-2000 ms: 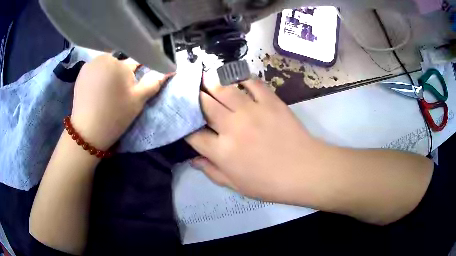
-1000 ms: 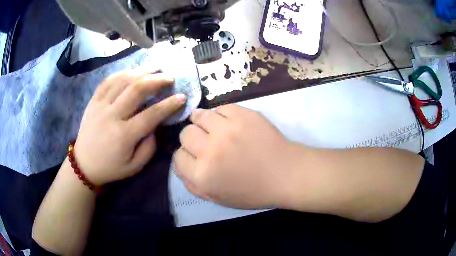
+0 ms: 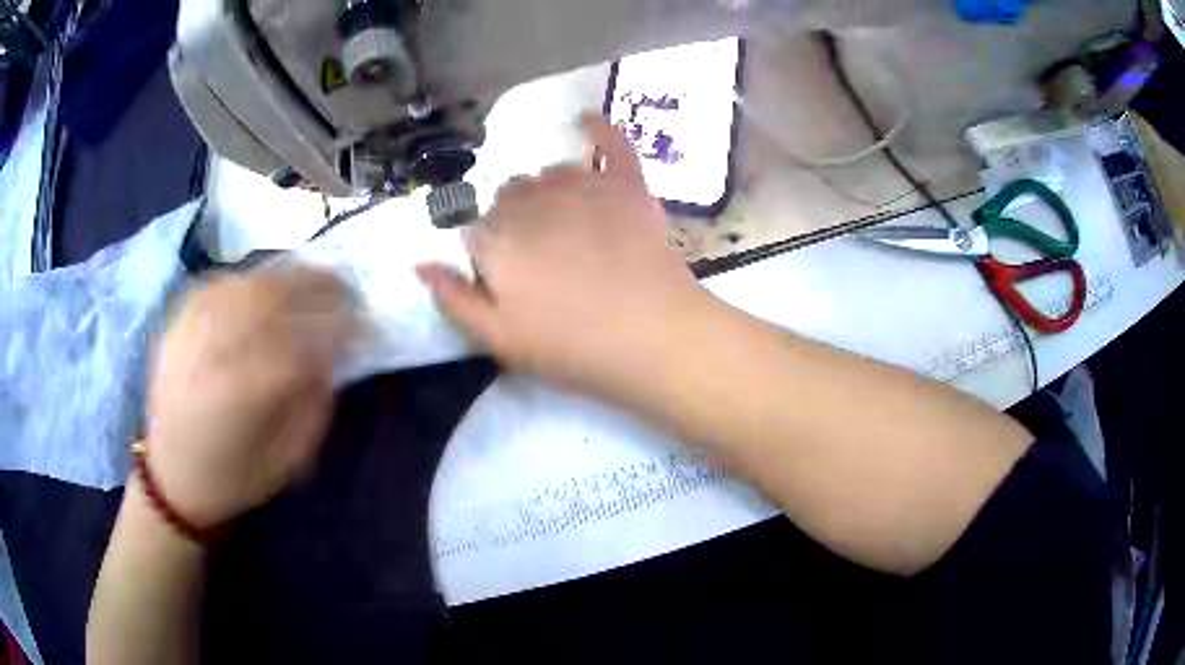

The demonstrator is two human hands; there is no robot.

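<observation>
The pale grey-blue lining (image 3: 72,357) lies over dark shell fabric (image 3: 344,520) on the left and reaches under the sewing machine head (image 3: 267,85). My left hand (image 3: 247,377), blurred, is on the lining left of the needle area; its fingertips do not show clearly. My right hand (image 3: 559,253) is over the lining's right end, just right of and below the grey ridged knob (image 3: 452,204), fingers bent and partly spread. Whether it grips the cloth cannot be told. The needle and presser foot are hard to make out.
A phone with a bright screen (image 3: 708,117) lies on the bed behind my right hand. Scissors with green and red handles (image 3: 962,242) lie at right, beside a thin black cable (image 3: 897,163). The white table surface (image 3: 585,481) carries printed ruler marks.
The view has shifted, showing more of the machine head. My right hand has moved up toward the phone and its fingers have opened somewhat. My left hand has moved left and down from the lining's end.
</observation>
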